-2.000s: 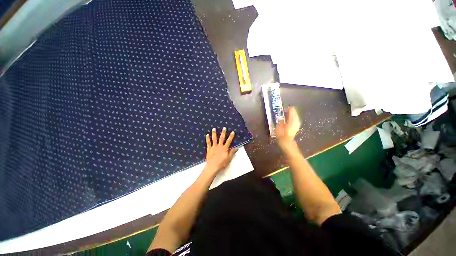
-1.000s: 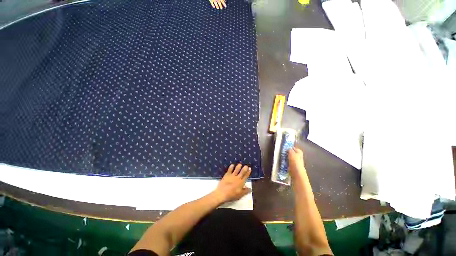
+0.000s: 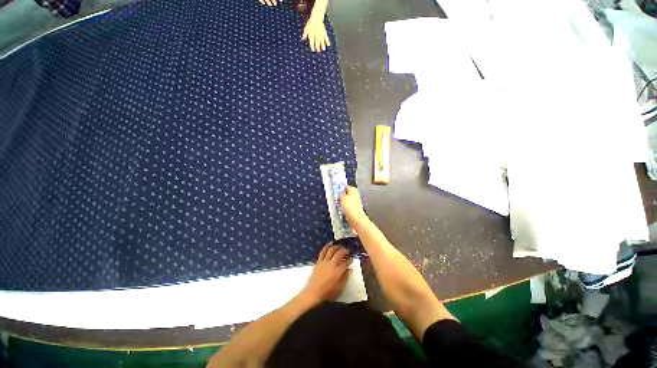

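Note:
The navy dotted fabric ply (image 3: 180, 144) covers the left and middle of the table. My right hand (image 3: 350, 204) holds the pale rectangular lay weight (image 3: 334, 200), with blue markings, on the fabric near its right end. My left hand (image 3: 332, 267) is at the near right corner of the cloth, fingertips by the weight's near end. A small dark piece there looks like a folded or lifted corner; I cannot tell exactly. White underlay paper (image 3: 144, 307) shows along the near edge. The orange knife (image 3: 382, 154) lies on the brown tabletop, right of the cloth end.
Another person's hand (image 3: 315, 33) rests on the cloth's far right corner, with a second hand partly visible beside it. White paper sheets (image 3: 461, 108) cover the table at the right. The brown table edge (image 3: 461, 291) borders a green floor, with cloth scraps (image 3: 573, 338) at the lower right.
My right hand has moved the lay weight left from the bare tabletop onto the cloth end. My left hand stays at the near corner. The other person's hands have come further into view.

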